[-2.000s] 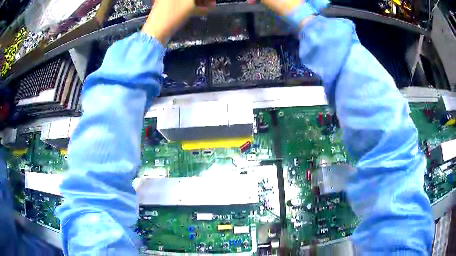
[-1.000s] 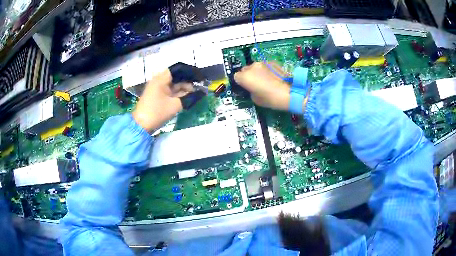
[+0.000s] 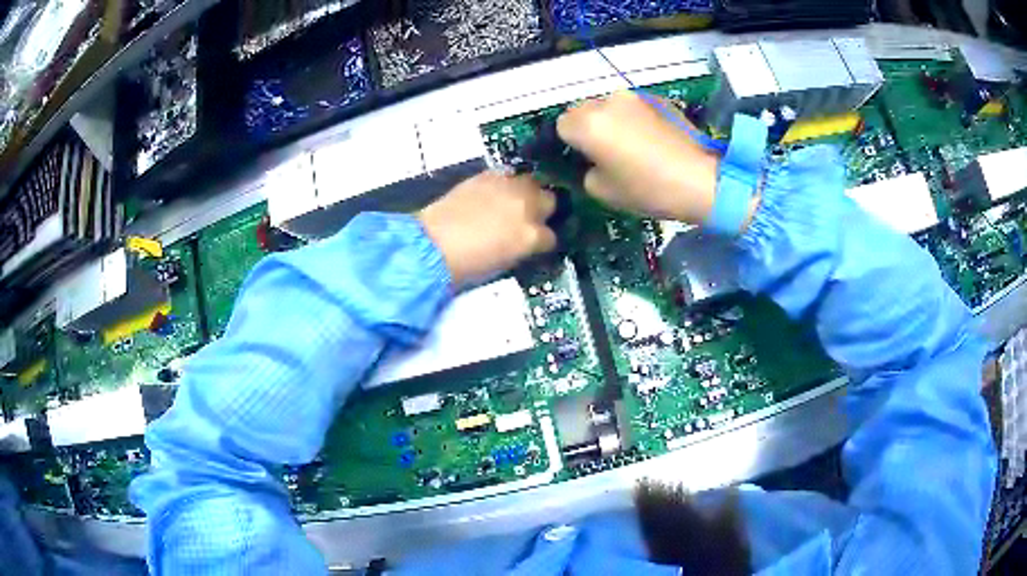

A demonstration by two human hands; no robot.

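Observation:
A large green circuit board (image 3: 383,450) lies in front of me, with a long white heat sink (image 3: 462,334) along its middle and a finned heat sink (image 3: 372,169) at its far edge. My left hand (image 3: 492,228) is over the board just right of the finned heat sink, its dark-covered fingertips pointing right. My right hand (image 3: 633,152) is close beside it, above the board's far part, with dark-covered fingertips bent down and left. The fingertips are blurred, and whether either hand holds a part cannot be told.
Black bins of silver parts (image 3: 456,39) and blue-and-white parts (image 3: 304,96) stand behind the pale metal rail (image 3: 608,79). More green boards (image 3: 901,124) lie left and right. Stacked trays (image 3: 56,203) stand at left. A thin blue cord runs to the blue wrist strap (image 3: 739,174).
My left hand has moved right from the finned heat sink toward the board's seam. My right hand has shifted slightly right and up. Earlier, both hands were up at the shelf.

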